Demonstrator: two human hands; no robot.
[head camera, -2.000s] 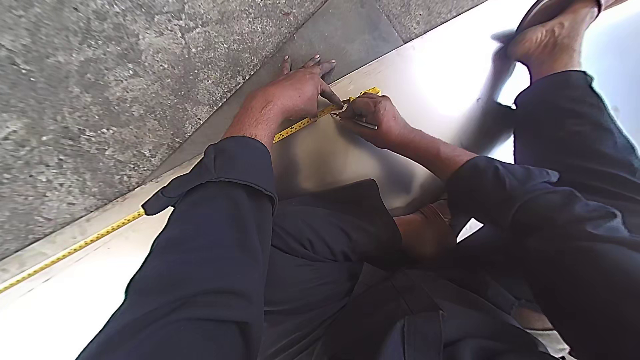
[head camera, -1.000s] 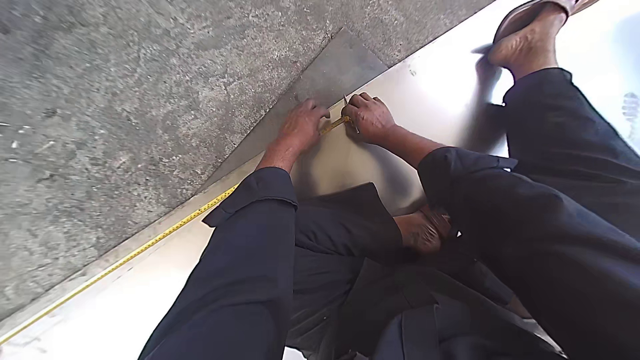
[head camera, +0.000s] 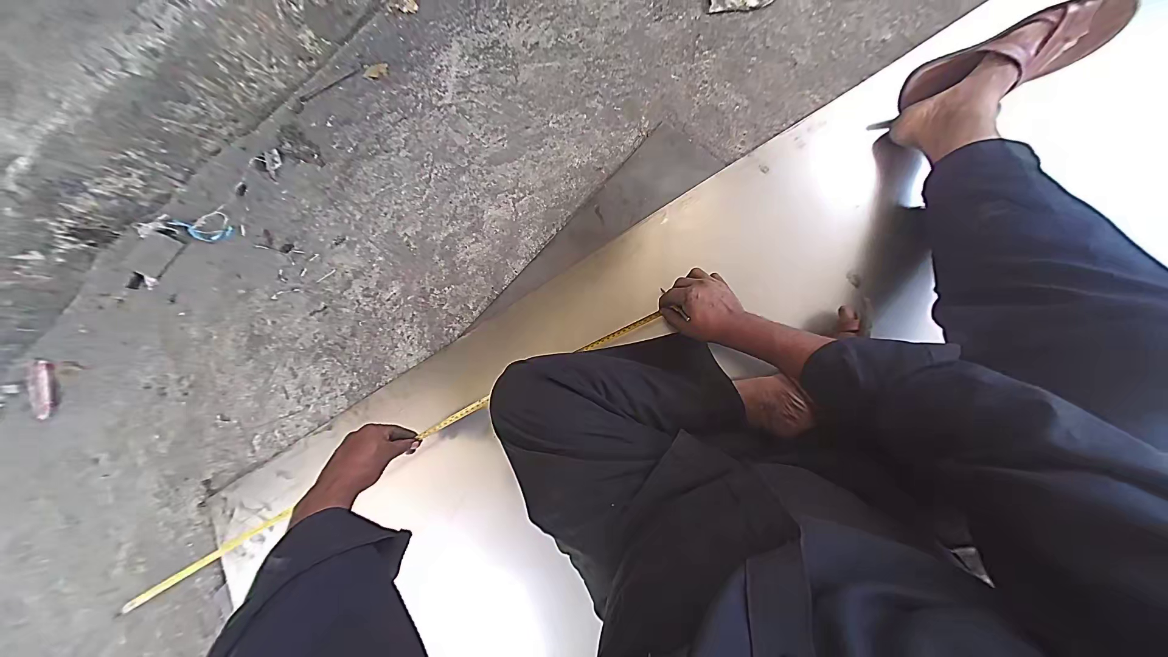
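A yellow measuring tape's blade (head camera: 452, 418) runs slantwise over a shiny metal sheet (head camera: 438, 538), passing behind my bent knee. My left hand (head camera: 360, 461) pinches the blade between thumb and fingers near the sheet's lower left part. From there the blade runs on under my wrist and past the sheet's corner, its end over the concrete. Close to my lower leg, my right hand (head camera: 701, 304) is closed on the other visible end of the blade. A thin pointed thing sticks up from its fingers; what it is I cannot tell.
A flat grey plate (head camera: 630, 192) lies partly under the sheet's far edge, on rough concrete ground (head camera: 438, 155). Scraps and a blue loop of cord (head camera: 212, 228) lie at the left. My sandalled foot (head camera: 954, 109) rests on the sheet at the upper right.
My left hand has moved away from my right hand, down and left along the sheet. The blade's end now shows at the lower left. The view has shifted left.
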